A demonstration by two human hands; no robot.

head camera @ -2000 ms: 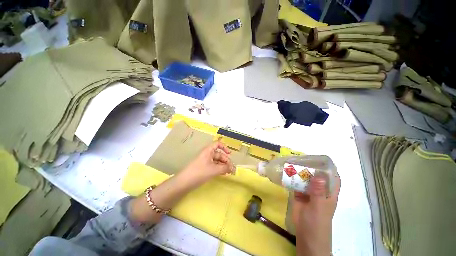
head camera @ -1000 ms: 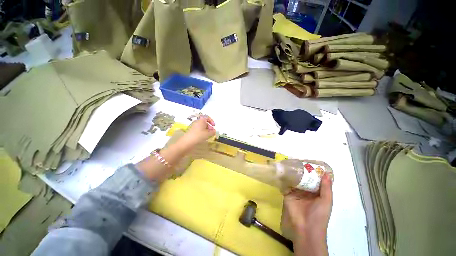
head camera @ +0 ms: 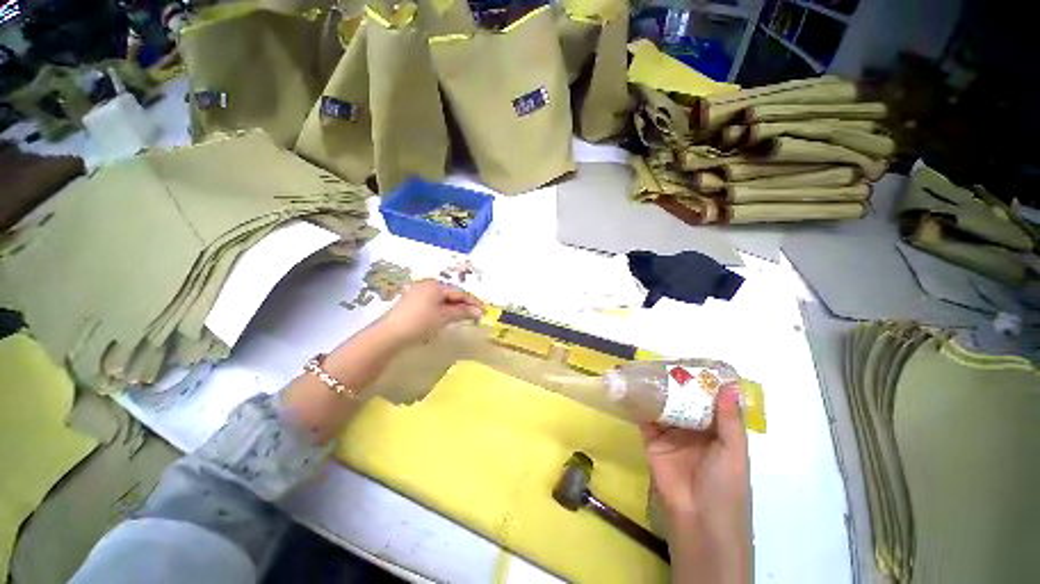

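My right hand (head camera: 698,465) is closed around a clear glue bottle (head camera: 684,395), tilted on its side with the nozzle pointing left. My left hand (head camera: 431,310) has its fingertips together at the left end of the yellow bar with a black strip (head camera: 587,339); whether they hold a small piece cannot be told. Under the bar lies a khaki panel (head camera: 456,351), partly hidden by my left hand and the bottle. A folded yellow lining piece (head camera: 485,456) lies nearer me. A dark hammer (head camera: 579,485) rests on it.
Loose metal pieces (head camera: 380,282) and a blue bin (head camera: 439,213) lie beyond my left hand. A khaki panel stack (head camera: 171,217) is left, another (head camera: 964,445) right. A black cloth (head camera: 684,277), folded bag bodies (head camera: 793,154) and upright bags (head camera: 502,103) are behind.
My left hand moved from over the panel up to the bar's left end. My right hand still holds the bottle, which has shifted slightly.
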